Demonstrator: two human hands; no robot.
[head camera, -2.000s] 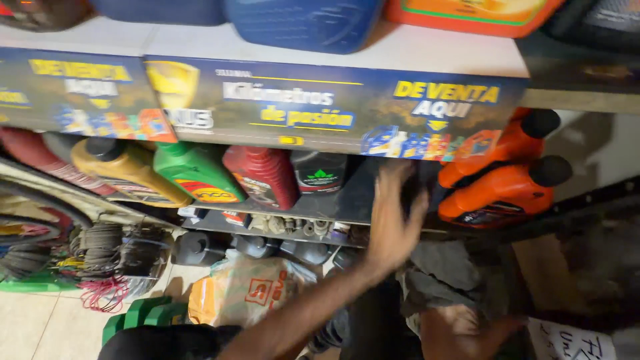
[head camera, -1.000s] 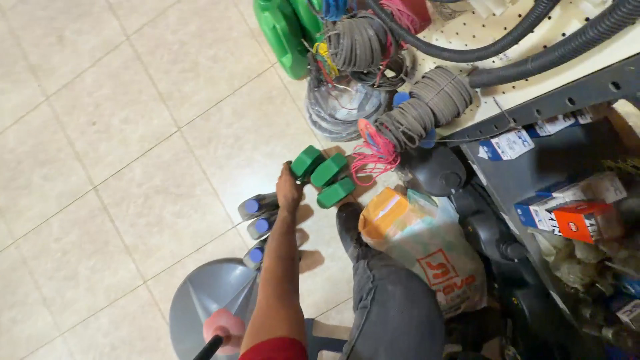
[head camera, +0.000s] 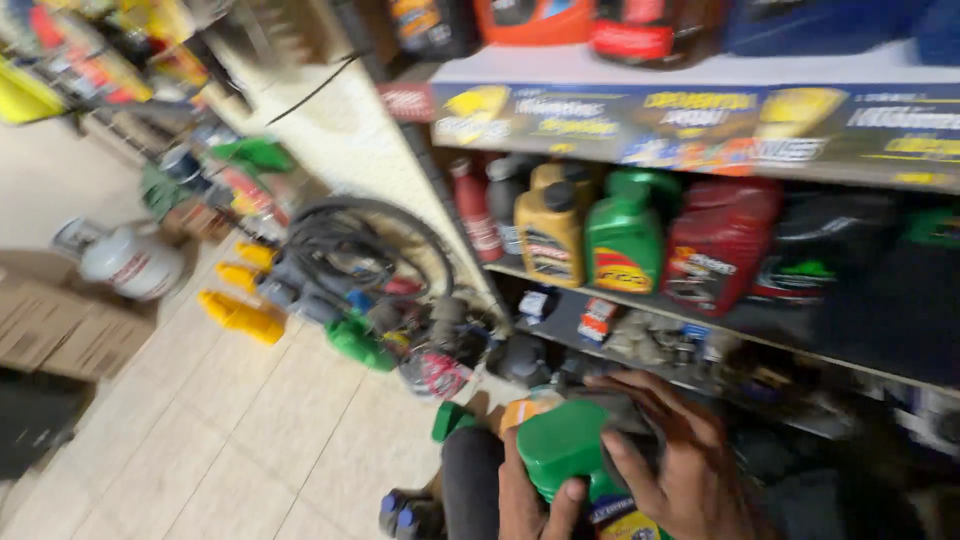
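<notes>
In my left hand (head camera: 536, 487), at the bottom centre, is a green plastic oil bottle (head camera: 566, 442), gripped by its side with the base end up. My right hand (head camera: 671, 450) presses a dark grey cloth (head camera: 626, 420) against the bottle's far side. The bottle's lower part, with a yellow and blue label, runs out of view at the bottom edge. Just left of it, another green bottle (head camera: 450, 420) is on the floor by my knee. Blue-capped dark bottles (head camera: 409, 514) stand at the bottom.
A shelf (head camera: 750, 322) with gold, green and red oil bottles (head camera: 724, 247) is ahead. Coiled black hose (head camera: 352, 247), wire bundles and yellow bottles (head camera: 240, 315) lie along the floor. A white gas cylinder (head camera: 131, 259) and cardboard boxes (head camera: 67, 322) are at the left.
The view has swung from the floor to the shelf. A second ago my left hand was at the green bottles on the floor; now it holds one up, and the right hand with cloth is in view.
</notes>
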